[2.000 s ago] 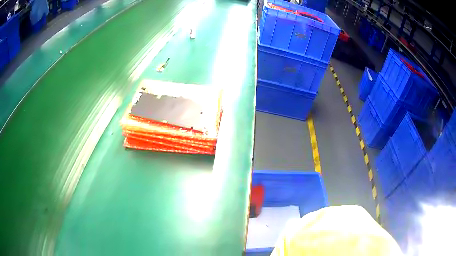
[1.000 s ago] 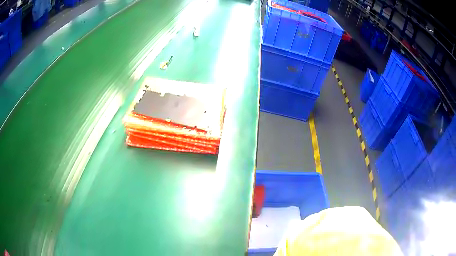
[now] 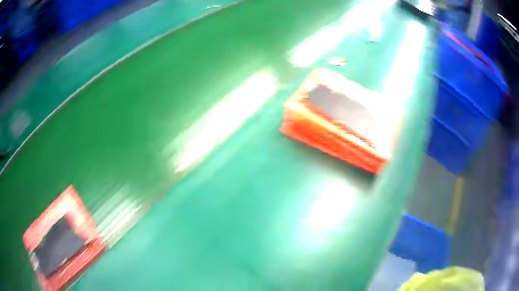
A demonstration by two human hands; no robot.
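A stack of circuit boards on red-orange bubble wrap (image 3: 344, 122) lies on the green work surface at right of centre, with a dark grey face on top. A second board on pink-red bubble wrap (image 3: 68, 241) lies at the lower left, by the edge between the conveyor and the work surface. Its top is dark grey. The frame is blurred, so fine details do not show. Neither my left hand nor my right hand is in the picture. A yellow sleeve or smock part (image 3: 447, 279) shows at the bottom right.
The green conveyor (image 3: 142, 108) runs along the left. Stacked blue totes (image 3: 469, 91) stand on the floor at the right. An open blue tote (image 3: 421, 241) with something white in it is at the lower right. A small item (image 3: 337, 61) lies beyond the stack.
The view has swung left, so the stack and totes appear further right and tilted. The board at the lower left has come into view; only a small red tip showed there one second ago.
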